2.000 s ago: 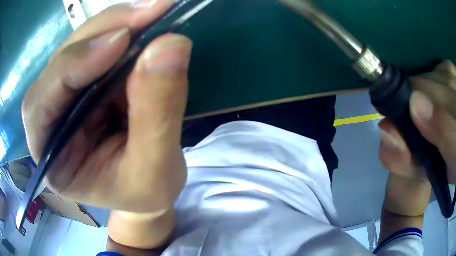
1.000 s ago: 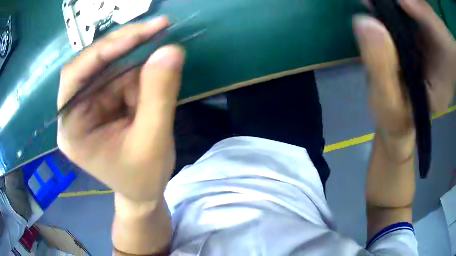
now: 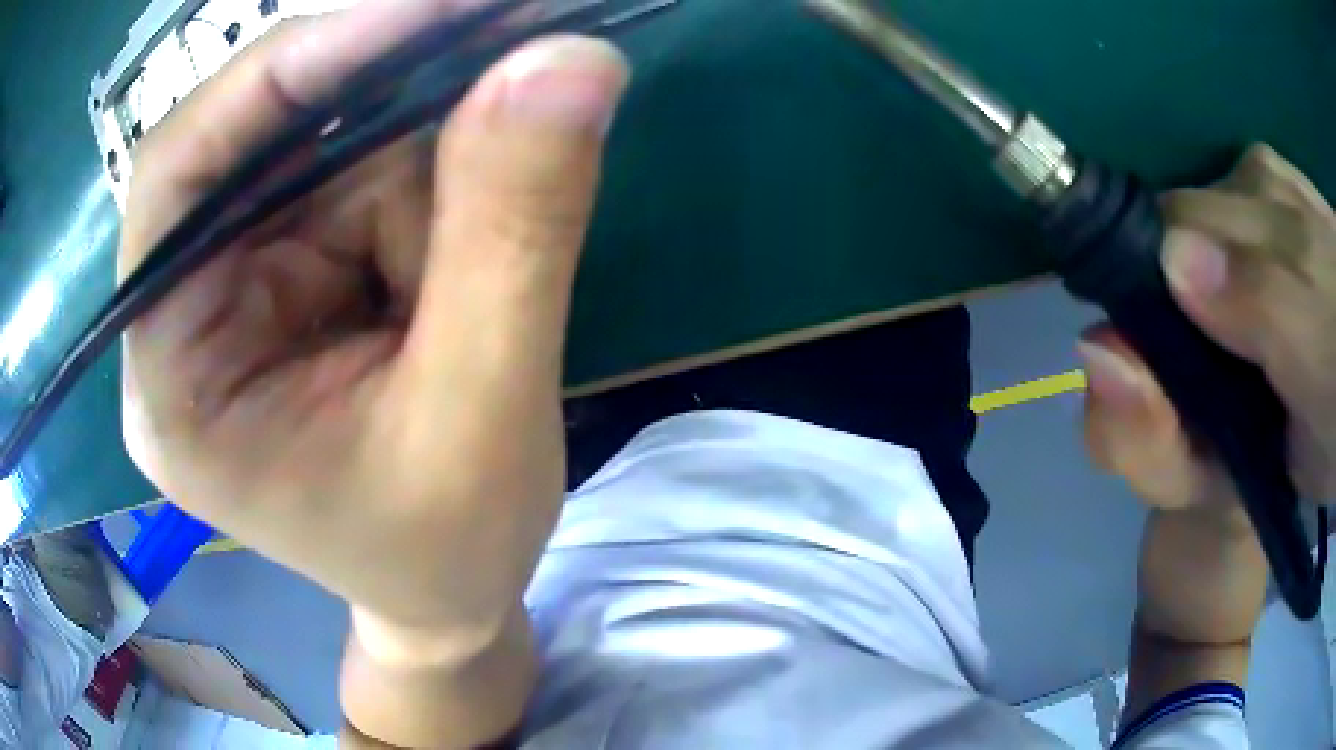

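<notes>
My left hand (image 3: 396,322) holds long black tweezers (image 3: 293,161) between thumb and fingers; their tips run out of the picture at the top. My right hand (image 3: 1231,322) grips the black handle of a soldering iron (image 3: 1037,156), with a knurled metal collar and a silver barrel that points up and left. The iron's tip is cut off by the top edge. A white-silver panel (image 3: 164,66) with holes lies on the green mat, partly hidden behind my left hand.
The green bench mat (image 3: 791,191) has a light brown front edge. A blue object (image 3: 161,550) and an open cardboard box (image 3: 220,681) are below the bench at the left. A yellow line (image 3: 1029,391) crosses the grey floor.
My left hand with the tweezers appears larger and closer than one second ago. My right hand has turned, and the iron's collar and barrel show again, pointing up and left.
</notes>
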